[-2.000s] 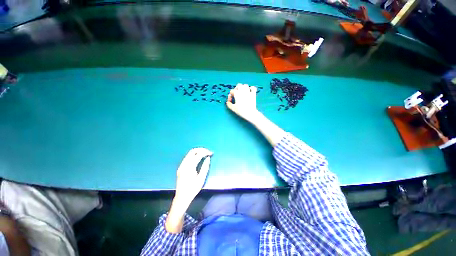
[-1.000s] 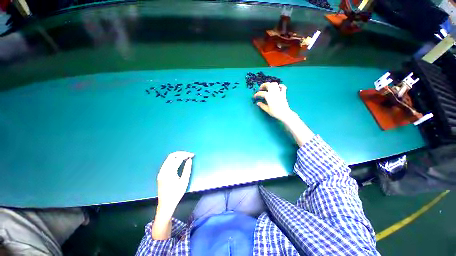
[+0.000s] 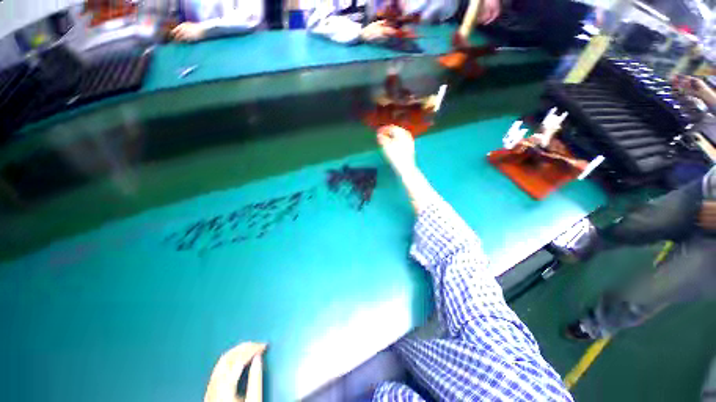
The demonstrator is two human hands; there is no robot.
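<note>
The frame is blurred. My right hand (image 3: 397, 148) is stretched far forward at the front edge of an orange-red fixture (image 3: 402, 118) on the dark green strip. Whether its fingers grip the fixture cannot be told. My left hand (image 3: 238, 374) is low at the bottom edge, partly cut off, with thumb and fingertips close together; whether it holds anything cannot be told. Small black parts lie on the teal table in a dense pile (image 3: 355, 183) and in loose scattered rows (image 3: 239, 222) to its left.
Another fixture with white forked tips (image 3: 535, 169) stands at the table's right. Ribbed black trays (image 3: 620, 118) are beyond it. A further fixture (image 3: 465, 60) is at the far side. People's hands and sleeves (image 3: 345, 28) show across the line. A person's legs are at the right.
The view has turned right and up. My right hand has moved from the pile of black parts to the fixture on the strip. My left hand now sits lower in the picture.
</note>
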